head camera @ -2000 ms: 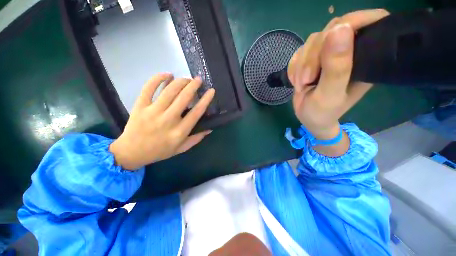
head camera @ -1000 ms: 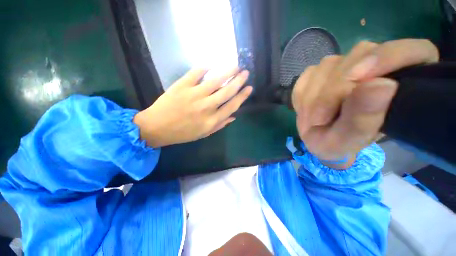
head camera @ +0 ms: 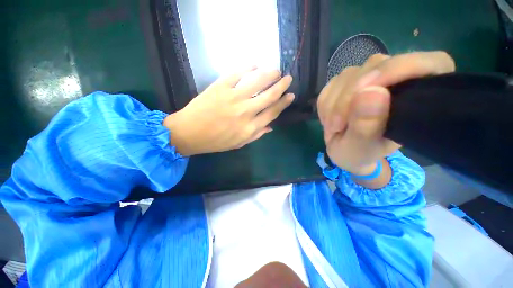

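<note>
The device unit (head camera: 230,39) lies in a black tray (head camera: 163,56) at the top centre. Its silver area glares white, and a thin red wire runs along its right side. My left hand (head camera: 230,112) lies spread on the unit's near end, fingers apart, gripping nothing. My right hand (head camera: 360,112) is closed around the black electric screwdriver (head camera: 450,121), which points left. Its dark nose reaches the tray's near right corner; the bit tip cannot be made out. The round grey screw dish (head camera: 357,53) is right of the tray, partly hidden behind my right hand.
The green bench mat (head camera: 101,34) lies under the tray, with a bright glare at the left. A small pale speck (head camera: 415,32) lies on the mat right of the dish. A white surface (head camera: 467,242) and a black item with a blue strap are at the lower right.
The tray, unit and dish sit further right in view, and so does my left hand. The screwdriver nose has left the dish and is now at the tray's near right corner.
</note>
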